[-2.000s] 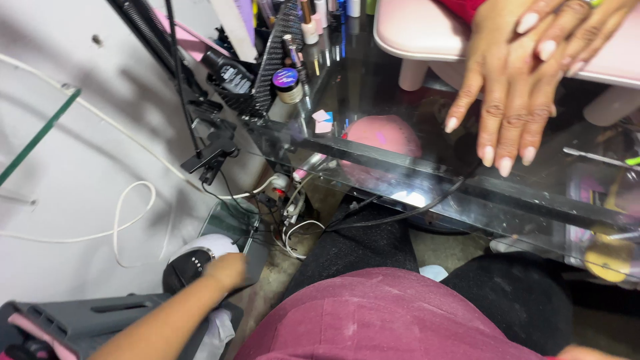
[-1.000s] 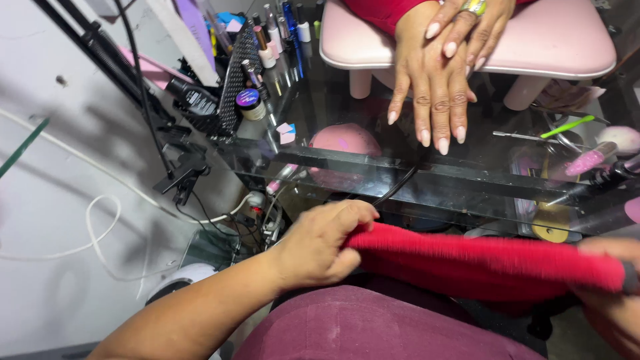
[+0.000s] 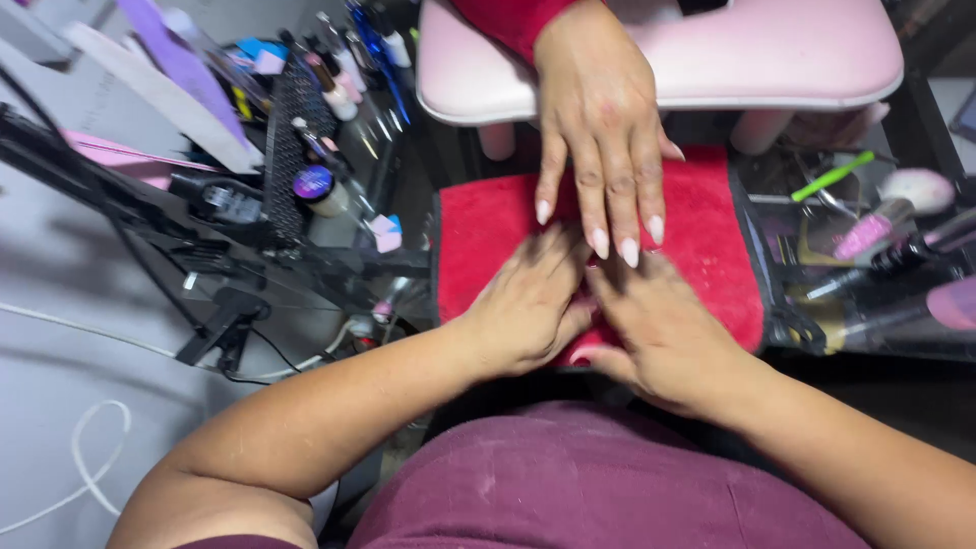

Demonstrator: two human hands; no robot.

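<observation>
A red cloth with dark edging [image 3: 701, 221] lies flat on the glass table, below the pink padded armrest [image 3: 778, 53]. My left hand [image 3: 534, 297] rests on the cloth's middle, blurred, its fingers pointing up. Beside it my right hand [image 3: 656, 328] is also on the cloth, with the fingertips of both hands close together. Another person's hand [image 3: 606, 130], with long pale nails, reaches down over the armrest, its fingertips just above or touching my fingers; which, I cannot tell. Whether my fingers grip any cloth is hidden by blur and overlap.
Nail polish bottles [image 3: 339, 95], a jar with a purple lid [image 3: 314, 183] and nail files [image 3: 164, 91] stand at the left. A black clamp [image 3: 225, 328] and cables are below them. A green stick [image 3: 831, 177] and a white-tipped brush [image 3: 915, 191] lie at the right.
The red cloth, held up between both my hands a second ago, now lies on the table. Both my hands have moved onto it. One of the other person's hands has gone from view.
</observation>
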